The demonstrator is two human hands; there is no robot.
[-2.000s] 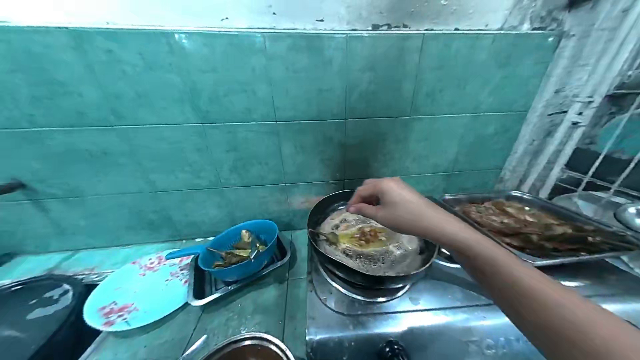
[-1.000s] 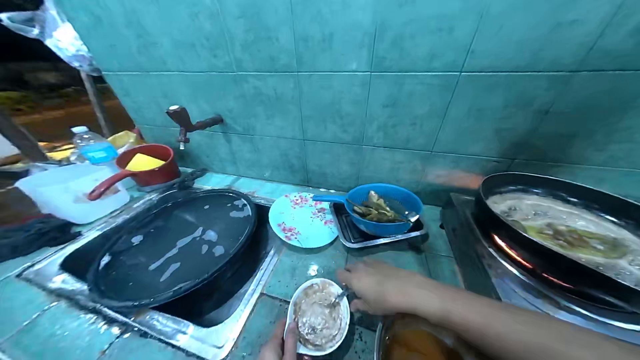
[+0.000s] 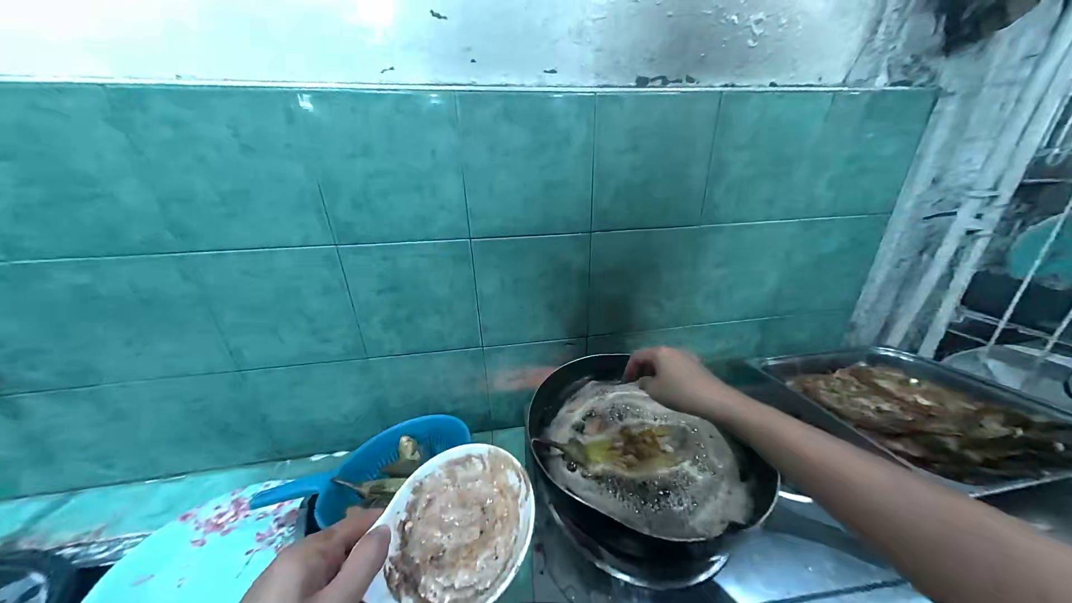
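My left hand (image 3: pixel 335 557) grips a white bowl (image 3: pixel 523 511) of pale minced mixture (image 3: pixel 461 532), tilted toward me beside the stove. Over the far side of a black frying pan (image 3: pixel 544 402), my right hand (image 3: pixel 670 377) has its fingers pinched; whether they hold a utensil is hidden. In the pan's bubbling oil lies a flattened eggplant with its stem (image 3: pixel 624 450), a browned topping on it. A blue plastic strainer (image 3: pixel 444 427) with several cooked eggplants (image 3: pixel 381 486) stands behind the bowl.
The pan sits on a steel gas stove (image 3: pixel 779 557). Right of it is a metal tray (image 3: pixel 821 360) of fried food (image 3: pixel 930 419). A floral plate (image 3: pixel 201 544) lies at the lower left, near a black basin (image 3: pixel 38 574). Green tiles line the wall behind.
My right hand has moved from the bowl on the counter to above the pan. My left hand has lifted the bowl. The view has swung back right toward the stove.
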